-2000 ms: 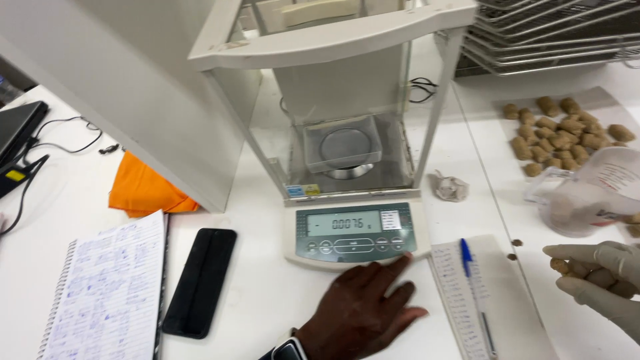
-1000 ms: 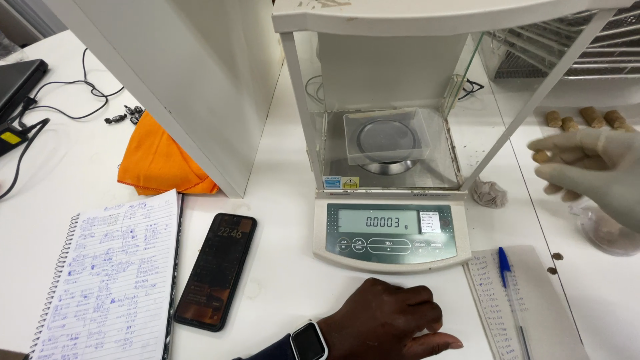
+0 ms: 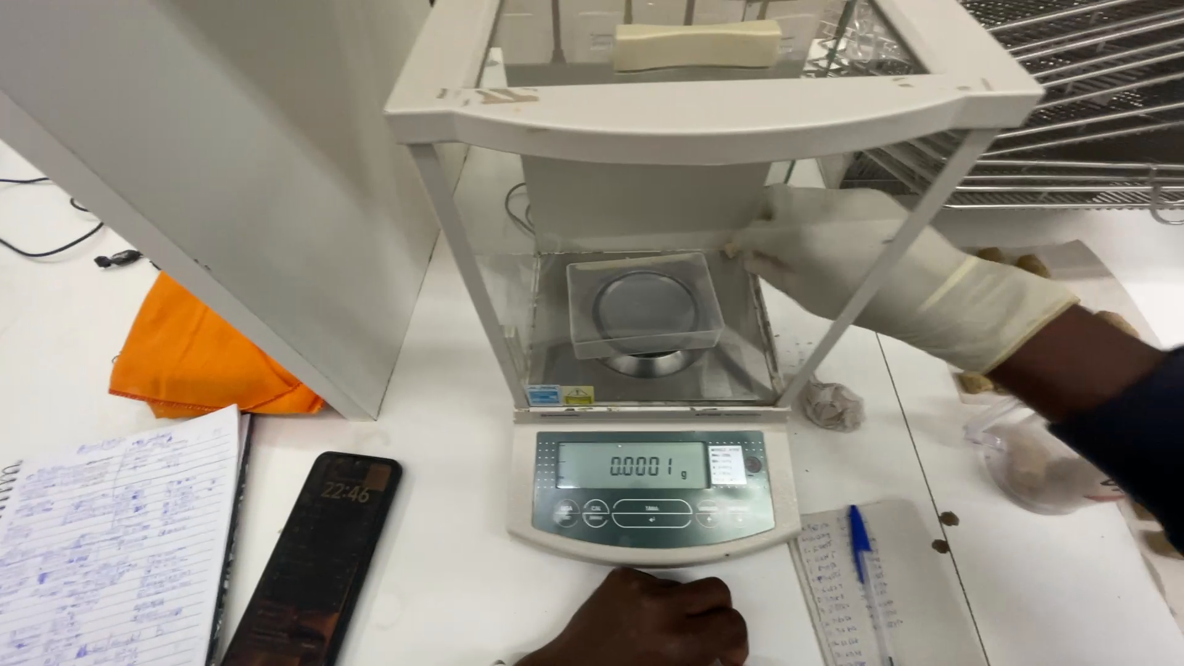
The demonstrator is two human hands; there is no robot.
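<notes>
An analytical balance (image 3: 652, 546) with a glass draft shield stands in the middle, its display lit. On its round pan rests a clear square plastic dish (image 3: 645, 305). My right hand (image 3: 832, 250), in a pale glove, reaches in from the right side of the shield, beside the dish and not touching it. A small light-brown piece shows at its fingertips, partly blurred. My left hand (image 3: 661, 615), bare and with curled fingers, rests on the table just below the balance's keypad; I see nothing in it.
A phone (image 3: 324, 555), a written spiral notebook (image 3: 111, 546) and an orange cloth (image 3: 203, 356) lie left, beside a white upright panel (image 3: 277, 185). To the right are a crumpled ball (image 3: 833, 405), a pen (image 3: 860, 546) on a written sheet, a clear plastic cup (image 3: 1027, 472), brown lumps and wire racks (image 3: 1045, 120).
My right hand has moved left from beside the brown lumps to the balance's shield. The display reading has changed. My left hand has left the keypad, where it was two seconds ago.
</notes>
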